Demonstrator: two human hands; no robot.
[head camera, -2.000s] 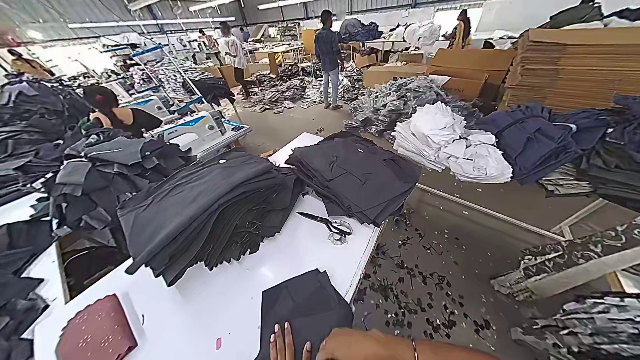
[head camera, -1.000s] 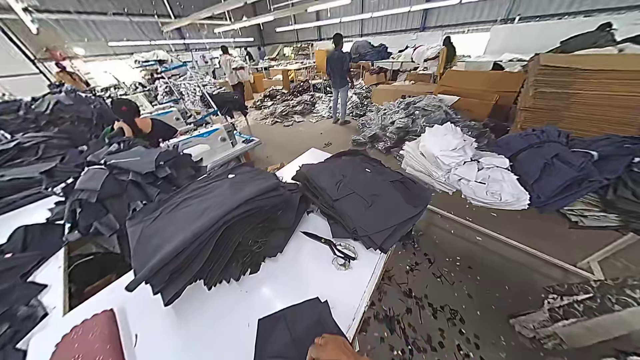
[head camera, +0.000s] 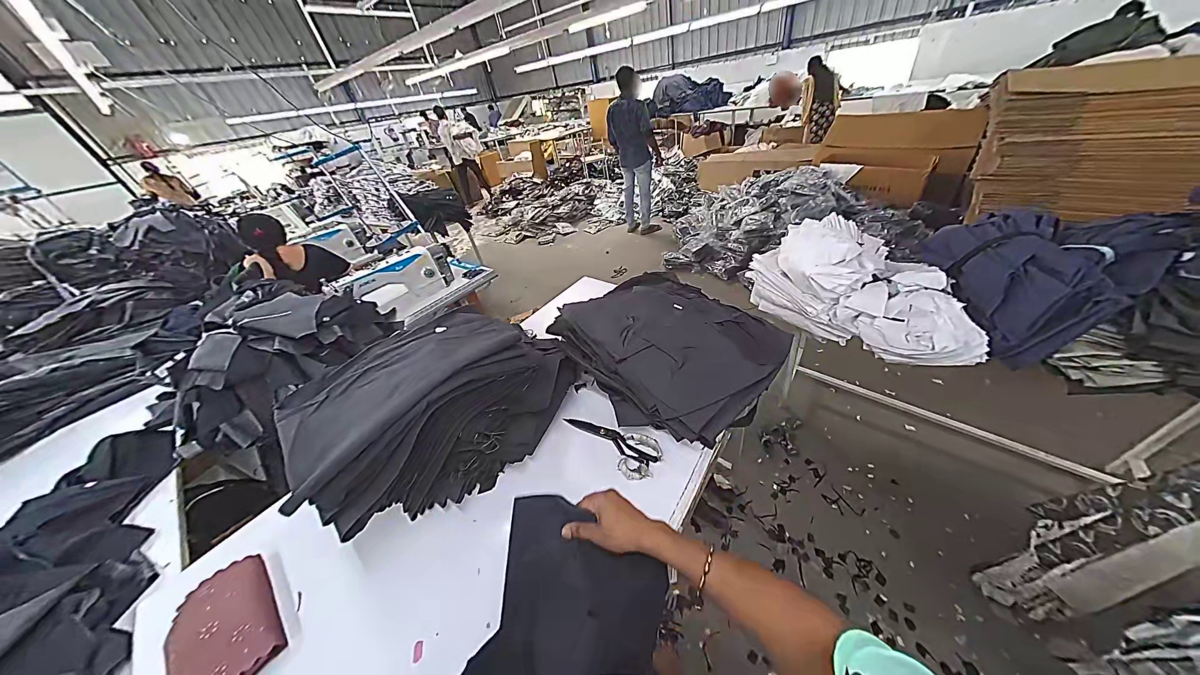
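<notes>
My right hand (head camera: 614, 522), with a thin bracelet at the wrist, pinches the upper edge of a dark fabric piece (head camera: 572, 600) at the near edge of the white table (head camera: 375, 581). My left hand is not in view. Just beyond the piece lie black-bladed scissors (head camera: 614, 441), their handles wrapped in pale material. Behind them are a fanned stack of dark cut fabric (head camera: 422, 403) and, to its right, a flatter dark stack (head camera: 680, 352). A maroon scalloped cloth with small cutouts (head camera: 227, 619) rests at the table's left.
Dark fabric heaps (head camera: 248, 366) flank the table on the left, near a sewing machine (head camera: 408, 277) and a seated person (head camera: 286, 258). White (head camera: 862, 291) and navy (head camera: 1031, 281) piles lie to the right. Dark scraps (head camera: 816, 553) litter the floor. Another person (head camera: 633, 141) stands farther back.
Two seconds ago both hands were at the fabric piece; the left has gone out of view. The piece, then lying folded near the front, is now spread larger, with my right hand at its upper edge.
</notes>
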